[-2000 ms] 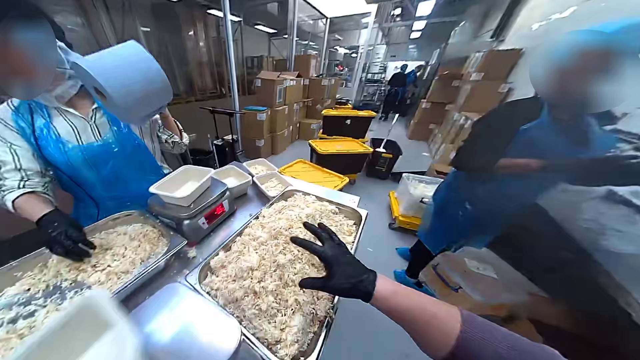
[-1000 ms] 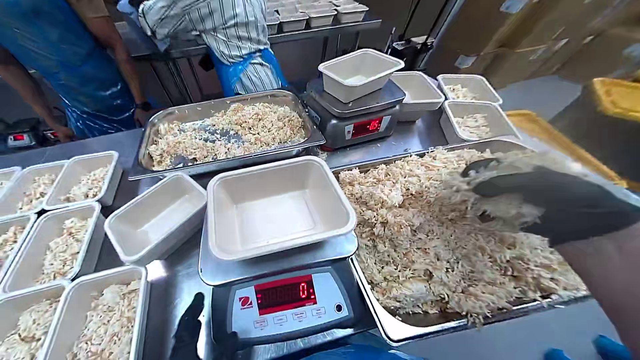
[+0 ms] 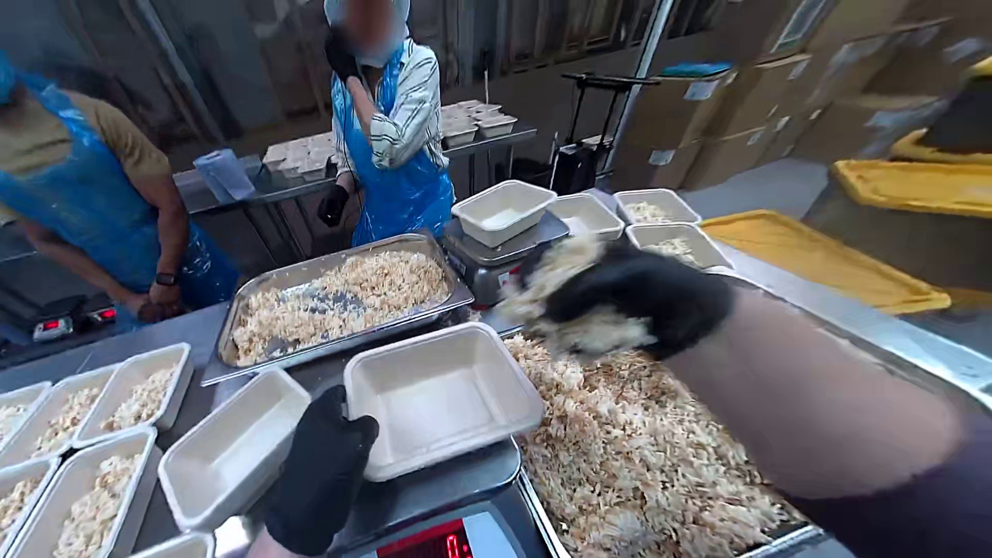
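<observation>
My right hand (image 3: 643, 298), in a black glove, grips a clump of cooked rice (image 3: 570, 302) above a large metal pan of rice (image 3: 643, 457); the clump is blurred. My left hand (image 3: 322, 465), also black-gloved, has its thumb and fingers on the left rim of an empty off-white fibre tray (image 3: 446, 399). That tray rests on the platform of a digital scale (image 3: 457, 535) with a red display, partly cut off by the lower edge. Left of it, partly behind my left hand, lies another empty tray (image 3: 232, 457).
Filled trays (image 3: 93, 496) stand at the left. Beyond are a second metal rice pan (image 3: 341, 302) and another scale (image 3: 504, 252) bearing an empty tray (image 3: 504, 213). Two co-workers in blue aprons (image 3: 399, 178) stand across the table. Yellow lids (image 3: 829, 260) and cardboard boxes (image 3: 666, 139) are at the right.
My right hand has lifted from the pan with rice in its grasp. My left hand has come up to the tray on the scale. The co-worker in stripes now stands more upright in view.
</observation>
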